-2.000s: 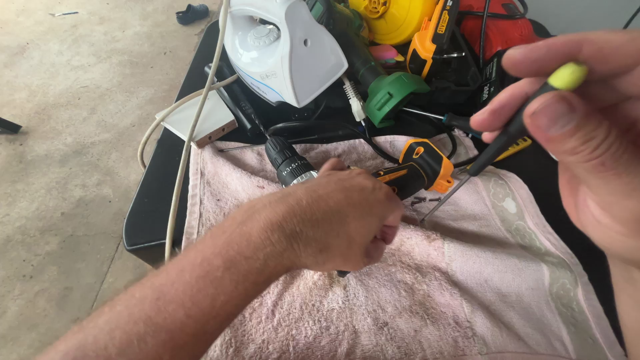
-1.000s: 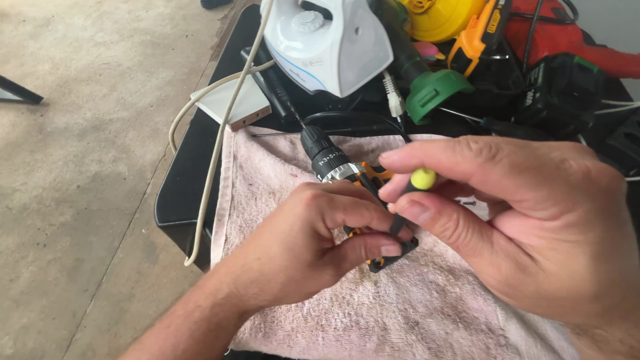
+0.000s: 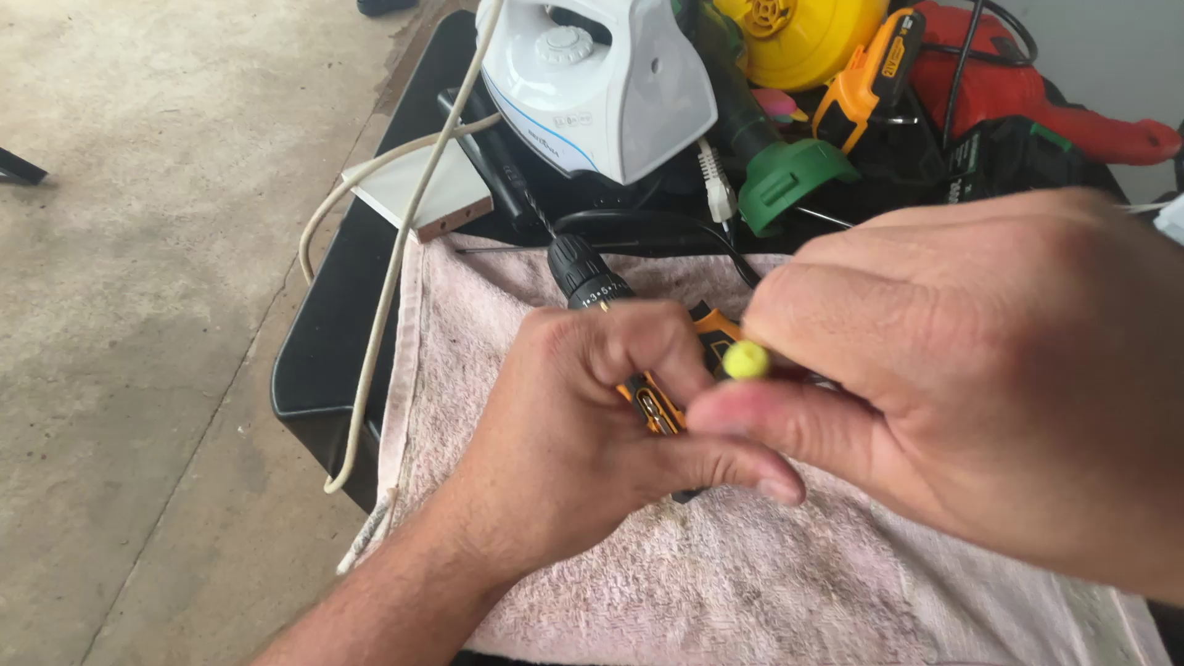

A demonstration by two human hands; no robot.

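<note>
A black and yellow cordless drill (image 3: 585, 275) lies on a pink terry towel (image 3: 740, 592), its chuck and bit pointing to the upper left. My left hand (image 3: 592, 416) grips the drill's body and handle, and covers much of it. A screwdriver (image 3: 746, 360) is pinched between the thumb and fingers of my right hand (image 3: 925, 370), just right of the left hand. Only the yellow end of its handle shows clearly; its tip is hidden. Part of an orange and black housing (image 3: 717, 333) shows between the hands.
A white clothes iron (image 3: 610, 102) stands behind the drill, near a white box (image 3: 416, 190). A beige cord (image 3: 402, 240) hangs over the left edge of the black surface (image 3: 342, 342). Further right are a green plastic part (image 3: 791, 180), an orange and black tool (image 3: 865, 79) and a red tool (image 3: 1082, 116).
The right hand has come over to the drill with the screwdriver, which two seconds ago was held up at the right. The left hand has shifted its hold on the drill.
</note>
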